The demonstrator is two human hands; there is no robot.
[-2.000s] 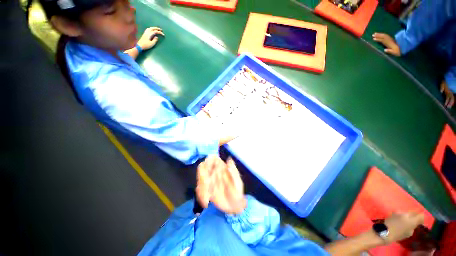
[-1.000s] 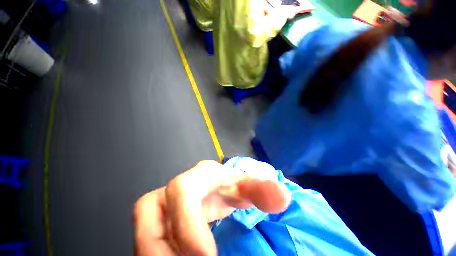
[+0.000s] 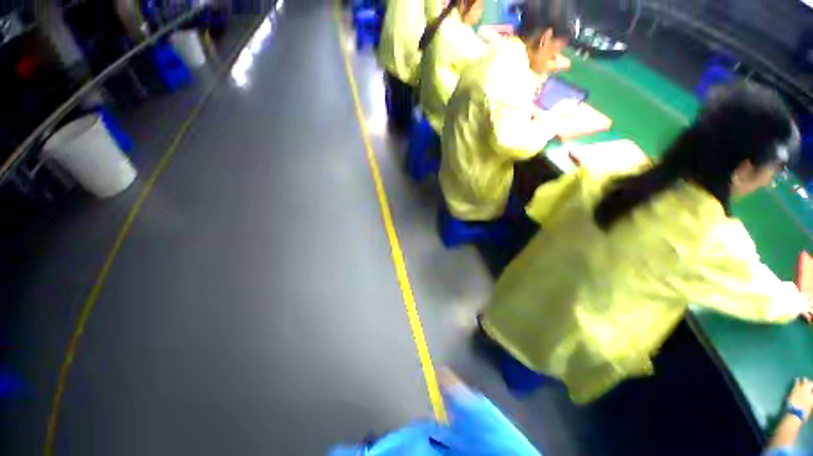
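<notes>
My light blue sleeve (image 3: pixel 463 432) shows at the bottom centre edge. A small blurred patch of skin, part of one of my hands, shows just above it against the yellow floor line. Which hand it is, and whether it holds anything, cannot be told. No work piece shows in my hands. The nearest bench (image 3: pixel 758 356) is green-topped and lies on the right.
A grey floor aisle (image 3: pixel 258 294) with yellow lines runs ahead. Several people in yellow smocks (image 3: pixel 606 285) sit along the bench on blue stools. A tablet (image 3: pixel 560 93) lies further up the bench. A white bin (image 3: pixel 94 160) stands on the left. Another person's hand (image 3: pixel 800 398) shows lower right.
The view has swung from the blue tray and bench to the aisle. The person in blue beside me has left view, and my hand has dropped to the bottom edge.
</notes>
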